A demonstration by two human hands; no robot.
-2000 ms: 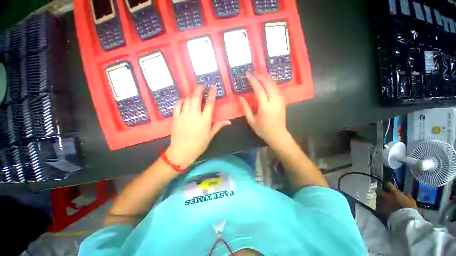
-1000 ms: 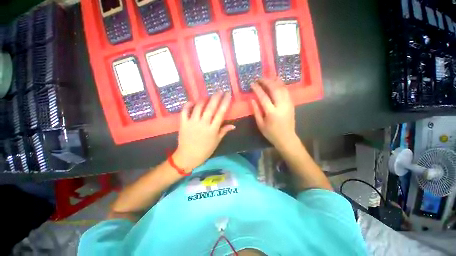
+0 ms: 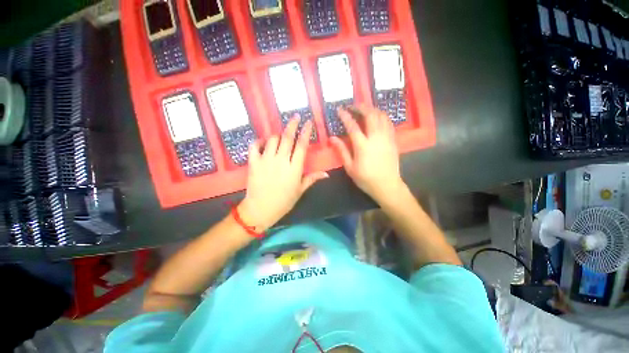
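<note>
A red phone tray [image 3: 238,183] lies on the dark bench with two rows of keypad phones. The near row has lit white screens. My left hand [image 3: 276,172] has its fingertips at the keypad of the middle near phone [image 3: 290,87], fingers apart. My right hand [image 3: 371,148] has its fingertips at the keypad of the near phone [image 3: 335,79] right of it. Neither hand lifts a phone; my fingers hide parts of both keypads. In the far row, a phone [image 3: 161,19] at the left has a dark screen.
Black ribbed blister trays [image 3: 58,138] stand at the left with a pale green tape roll [image 3: 10,110] on them. A black plastic-lined tray [image 3: 576,89] is at the right. A white fan [image 3: 596,238] is at lower right, with part of a person's hand [image 3: 560,301] nearby.
The tray sits slightly lower in the view than one second ago, showing more of the far row. My left fingertips have moved up onto the middle phone's keypad. The right hand stays at its phone.
</note>
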